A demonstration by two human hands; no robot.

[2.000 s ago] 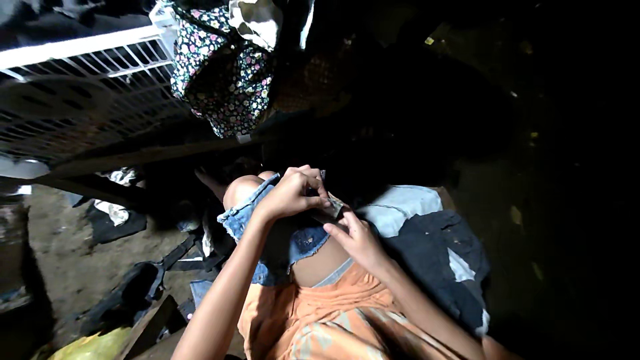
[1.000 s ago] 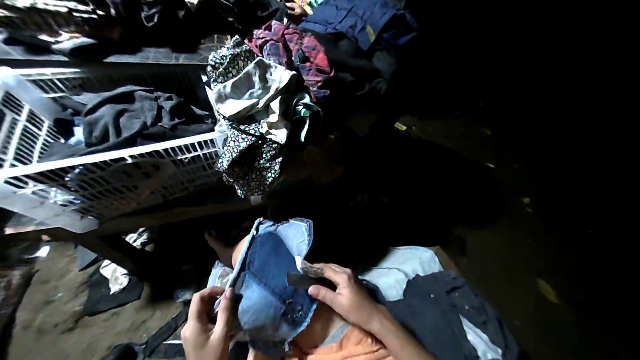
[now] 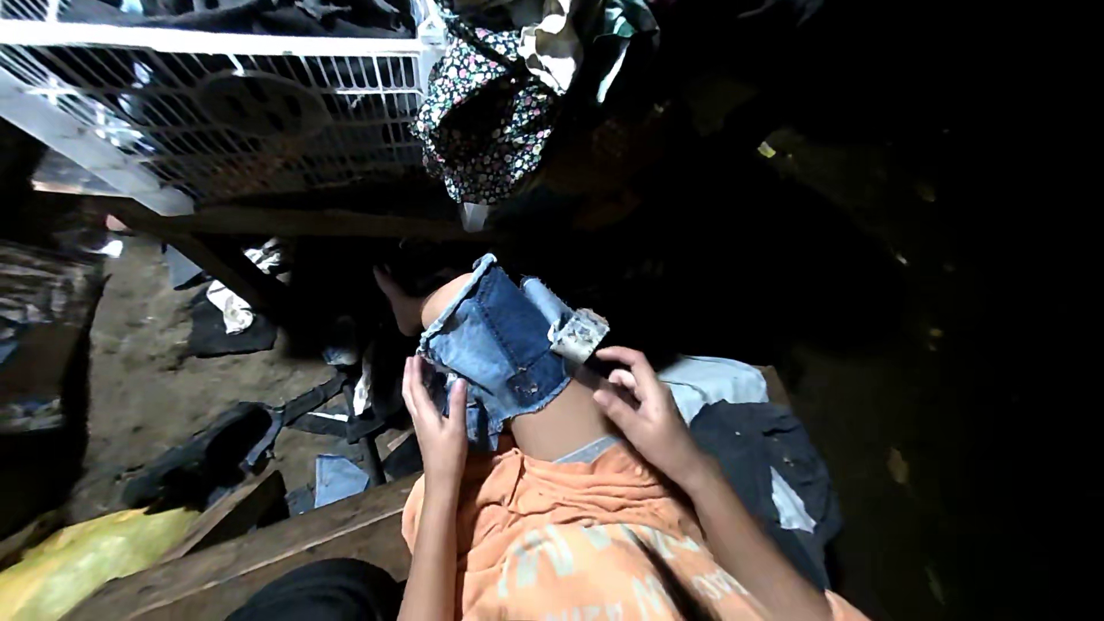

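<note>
A piece of blue denim (image 3: 496, 336) with frayed edges lies over my bare knee and thigh. My left hand (image 3: 438, 423) is at its lower left edge, fingers apart; whether the fingertips pinch the cloth is unclear. At the denim's right side a pale, worn patterned flap (image 3: 579, 335) stands up, partly folded. My right hand (image 3: 634, 392) is just below and right of this flap, its fingers curled. A thin dark thing shows near its fingertips, too blurred to name, and I cannot tell whether the hand holds it.
A white plastic basket (image 3: 216, 41) with dark cloths stands on a wooden frame at upper left, a floral cloth (image 3: 487, 121) hanging beside it. Dark cloth (image 3: 759, 466) and light blue cloth (image 3: 716, 384) lie at my right. Scraps and straps litter the ground at left, near a yellow sack (image 3: 95, 556).
The view has tipped back down after rising. A second ago my right hand was on the denim's flap; now it is below it. The denim has been spread out over the knee.
</note>
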